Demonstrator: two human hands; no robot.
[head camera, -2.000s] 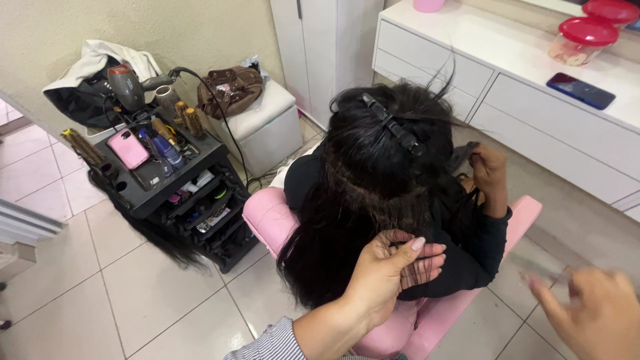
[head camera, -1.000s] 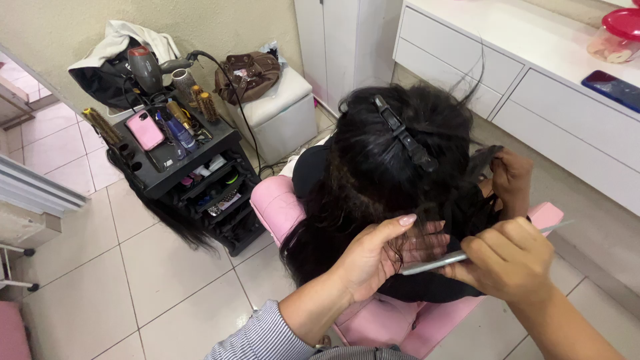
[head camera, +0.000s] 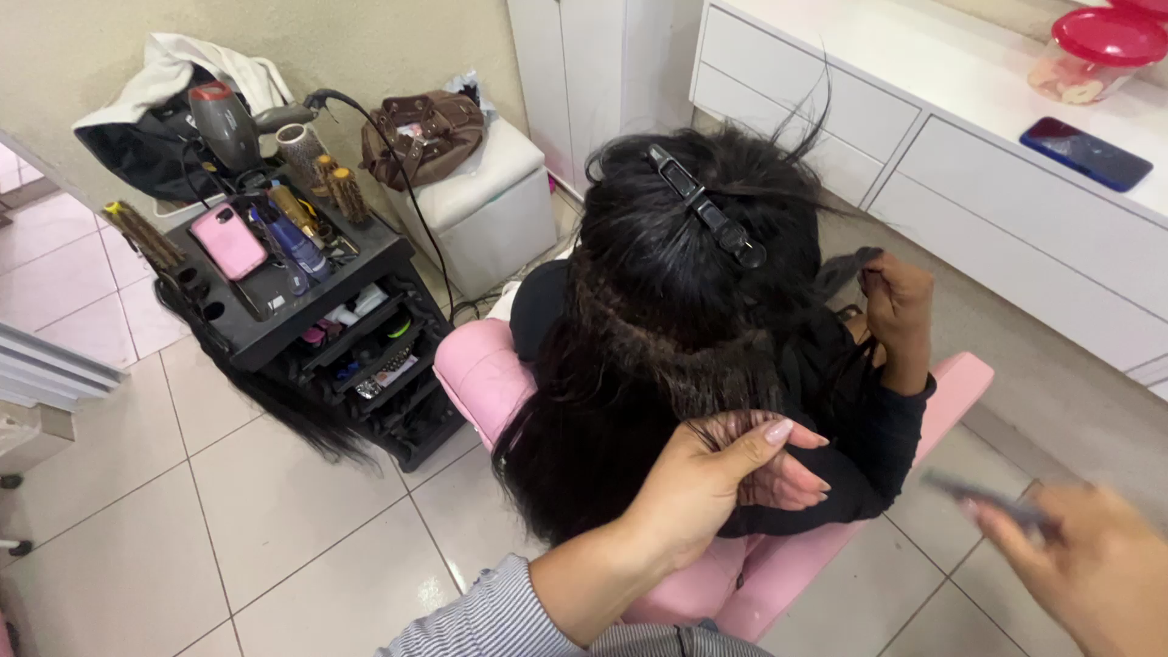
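Observation:
Black hair (head camera: 630, 228) of a person seated in a pink chair (head camera: 484, 370) fills the middle of the head view, its top section pinned by a black hair clip (head camera: 707, 208). My left hand (head camera: 721, 465) pinches a thin strand between thumb and fingers at the lower back of the head. Lower right, apart from the hair, my right hand (head camera: 1077, 547) is blurred by motion and grips a slim grey tool (head camera: 990, 497), whose exact kind I cannot tell. The seated person's own hand (head camera: 899, 292) holds a lock of hair out at the right.
A black salon trolley (head camera: 301, 319) at the left carries round brushes, a pink phone (head camera: 228, 241), bottles and a hair dryer (head camera: 224, 128). Beside it, a brown bag (head camera: 424, 137) rests on a white stool (head camera: 484, 205). A white drawer unit (head camera: 1004, 228) holds a dark phone (head camera: 1086, 153) and a red-lidded container (head camera: 1109, 46).
One second ago my right hand held the grey tool close by my left hand at the hair; now that hand and tool are away to the lower right. My left hand stays at the hair.

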